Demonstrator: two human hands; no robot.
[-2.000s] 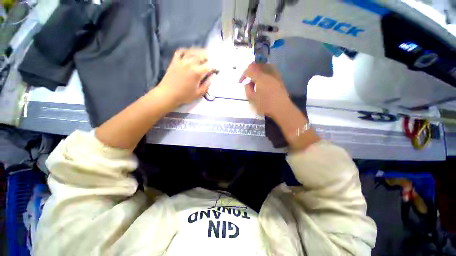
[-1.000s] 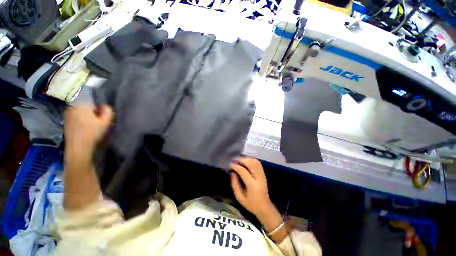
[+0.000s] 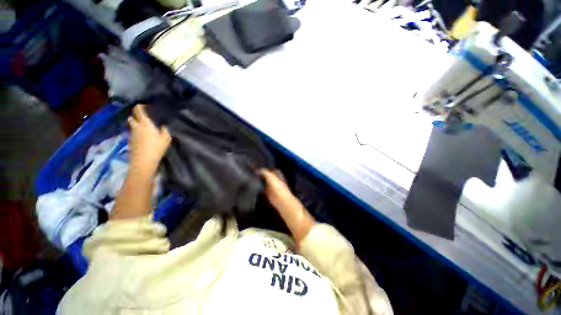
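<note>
A large dark grey garment panel [image 3: 212, 160] hangs bunched off the table's front edge, above the blue crate at the left. My left hand [image 3: 147, 138] grips its left part. My right hand [image 3: 275, 184] holds its right part near the wearer's body; the fingertips are partly hidden by cloth and blurred. A small dark grey cut piece [image 3: 440, 184] with a curved notch lies flat beside the machine head. A folded dark grey bundle [image 3: 261, 27] lies at the table's far left.
The white sewing machine [image 3: 492, 92] stands at the right. A blue crate [image 3: 52, 166] with white and light blue cloth [image 3: 67, 209] is at the left. Dark snips [image 3: 520, 252] and red and yellow loops [image 3: 546, 288] lie at the lower right. The table's blue edge [image 3: 344, 195] runs diagonally.
The large panel has come off the tabletop and now hangs beside it, held by both hands. The view has turned left, so the machine sits further right.
</note>
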